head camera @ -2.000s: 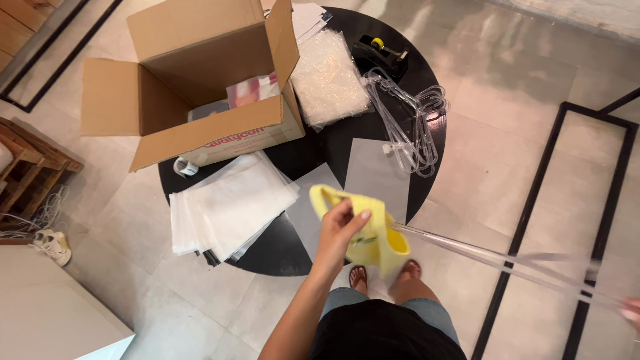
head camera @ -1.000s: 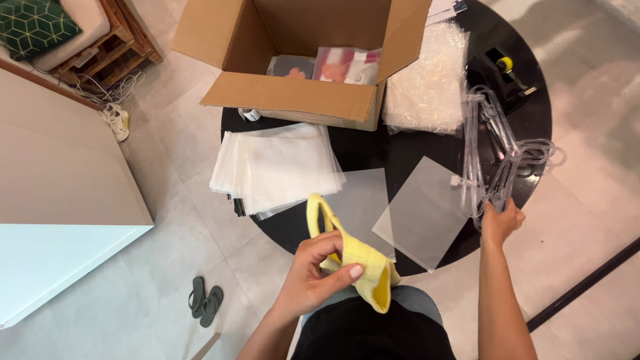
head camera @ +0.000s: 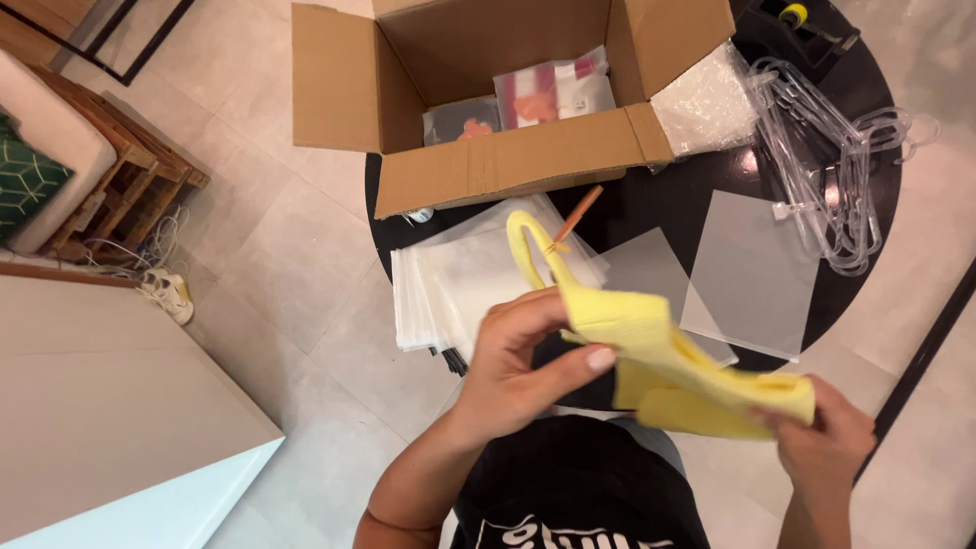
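Observation:
A yellow fabric garment with a looped strap and a small orange-brown tag is stretched between my two hands, above the near edge of the round black table. My left hand pinches it near the strap, thumb on top. Its other end is gripped by my right hand, slightly blurred. Behind my left hand lies a stack of translucent plastic bags. Two frosted bags, one a flat frosted plastic bag, lie on the table beyond the garment. Clear plastic hangers are heaped at the table's right.
An open cardboard box holding bagged items stands at the back of the round black table. Beside it are a clear plastic-wrapped bundle and a black tape dispenser. A white-topped cabinet and sneakers are at left.
My right hand has left the clear hangers, where it was a second ago, and now holds the garment's lower end. The garment is spread out between both hands.

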